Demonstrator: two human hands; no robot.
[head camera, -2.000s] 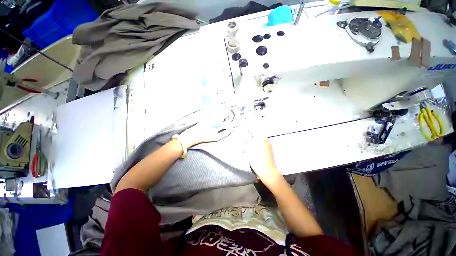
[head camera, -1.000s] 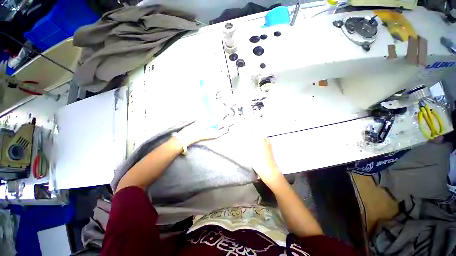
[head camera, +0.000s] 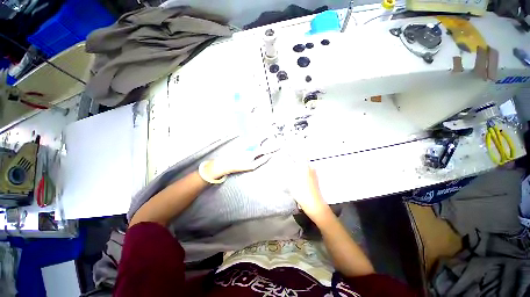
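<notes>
A grey-brown garment piece (head camera: 218, 200) lies over the front edge of the white machine bed and hangs onto my lap. It looks pale under the lamp. My left hand (head camera: 241, 159) lies flat on the cloth, its fingertips near the presser foot area (head camera: 279, 130). My right hand (head camera: 305, 191) rests at the cloth's right edge, thumb up along it; its fingers are washed out by glare. The needle and seam cannot be made out. The industrial sewing machine's white arm (head camera: 360, 55) stretches to the right above the bed.
Heaped grey-brown cloth (head camera: 145, 43) lies behind the bed at left. Yellow snips (head camera: 500, 144) and a black metal attachment (head camera: 443, 152) lie at right. Red-handled snips (head camera: 42, 184) are on the left side table. A blue bin (head camera: 70, 26) stands back left. More cloth (head camera: 482, 203) is piled lower right.
My left hand has shifted slightly right and toward the presser foot area, and the cloth under it has moved a little. My right hand has hardly moved.
</notes>
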